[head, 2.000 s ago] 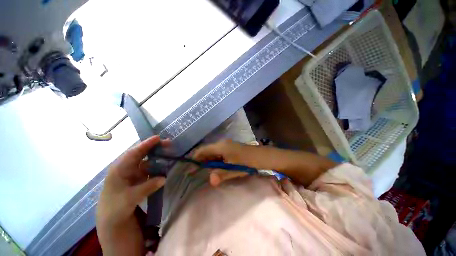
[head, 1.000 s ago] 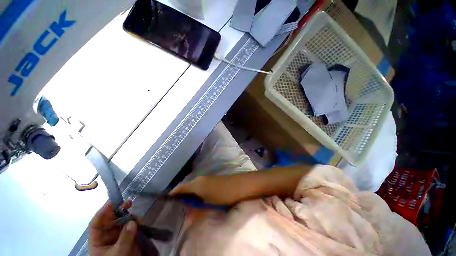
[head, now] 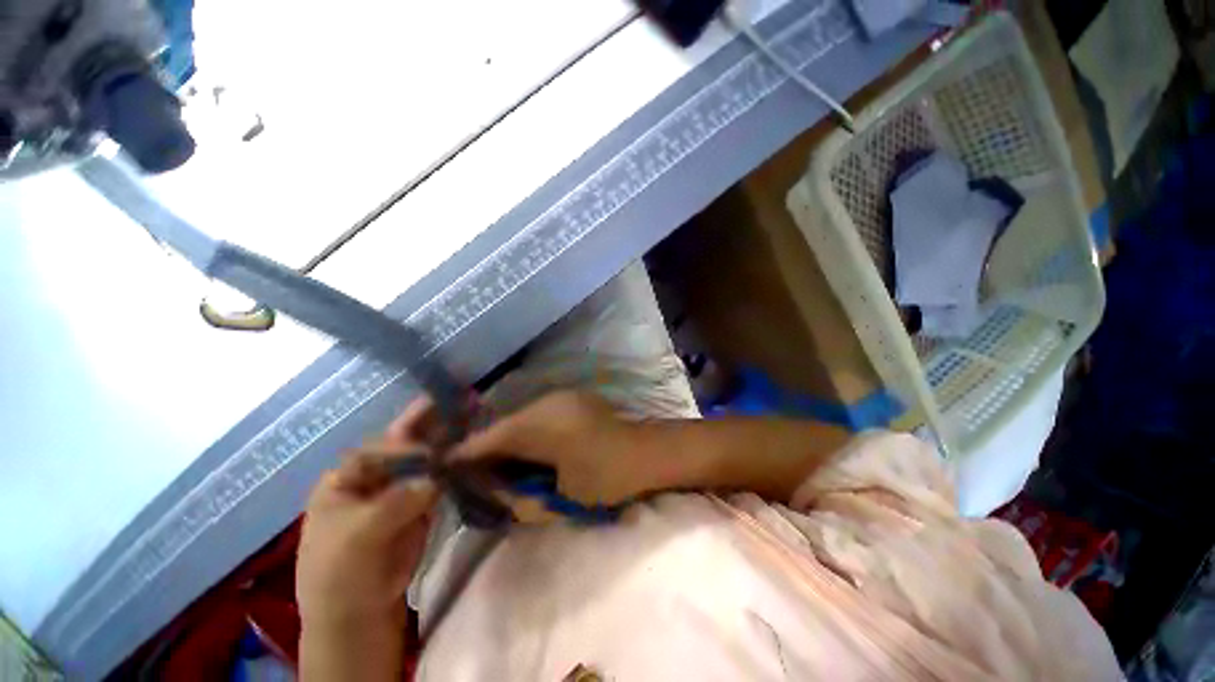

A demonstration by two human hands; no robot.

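Observation:
A chain of joined grey pieces (head: 313, 300) runs from under the machine head (head: 80, 80) across the table edge to my hands. My left hand (head: 380, 500) pinches the near end of the chain over my lap. My right hand (head: 546, 453) holds blue-handled scissors (head: 573, 504) and its fingers also touch the fabric. The scissor blades are mostly hidden by the hands and dark, blurred fabric.
A ruler-marked table edge (head: 533, 247) crosses the view. A cream basket (head: 866, 320) with grey and black pieces (head: 943, 240) stands right. The phone (head: 682, 16) is cut off at the top, with its white cable (head: 793, 73). Grey pieces lie at the top right.
The chain now stretches longer from the machine to my hands. My left hand has moved up and right and meets my right hand. The view has shifted, so the phone is mostly cut off.

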